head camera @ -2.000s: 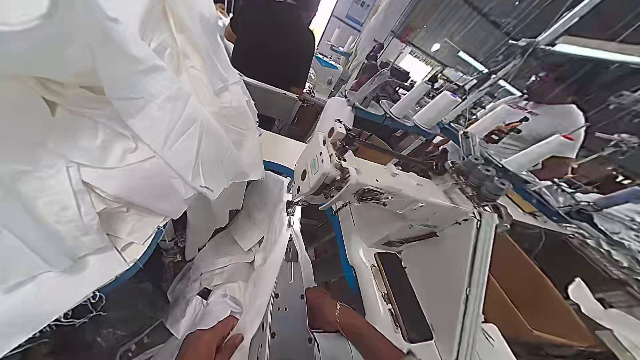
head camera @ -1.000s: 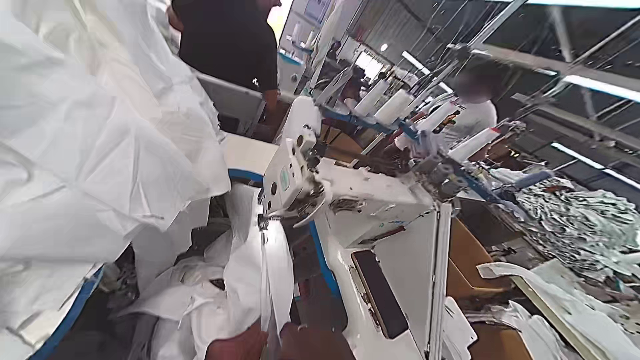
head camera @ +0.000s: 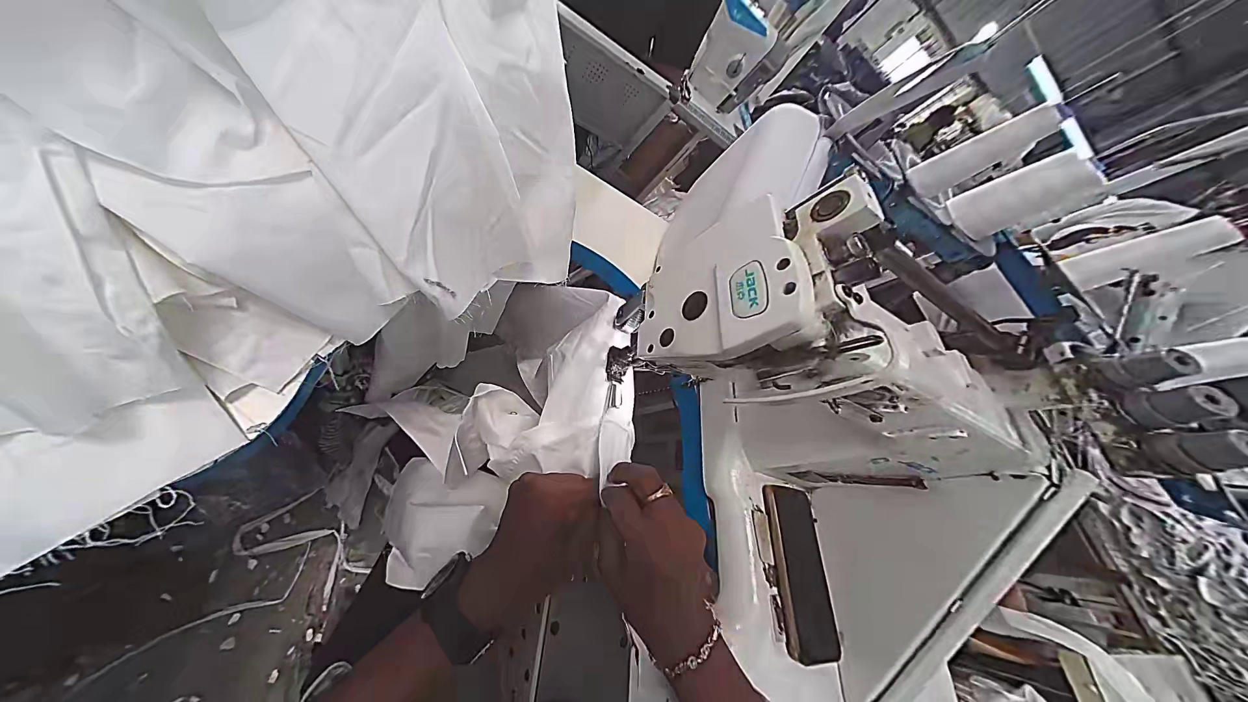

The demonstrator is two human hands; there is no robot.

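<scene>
A white Jack sewing machine (head camera: 736, 283) stands at the centre, its needle area at the left end of its head. White fabric (head camera: 570, 400) runs from under the presser foot down to both hands. My left hand (head camera: 546, 531), with a dark band at the wrist, pinches the fabric edge just below the needle area. Against it, my right hand (head camera: 653, 536), wearing a ring and a bracelet, grips the same narrow edge with thumb and fingers. The fingertips of the two hands nearly touch. More of the cloth hangs bunched to the left of my left hand.
A large heap of white cloth panels (head camera: 292, 175) fills the upper left, over a blue-edged table. White thread cones (head camera: 1024, 190) stand on a rack at the upper right. Loose threads and scraps litter the floor (head camera: 253, 595) at lower left. Piled fabric (head camera: 1180, 585) lies at far right.
Two seconds ago my hands were apart on either side of the metal arm below the needle; now they are together on the fabric edge. The view has shifted closer to the machine.
</scene>
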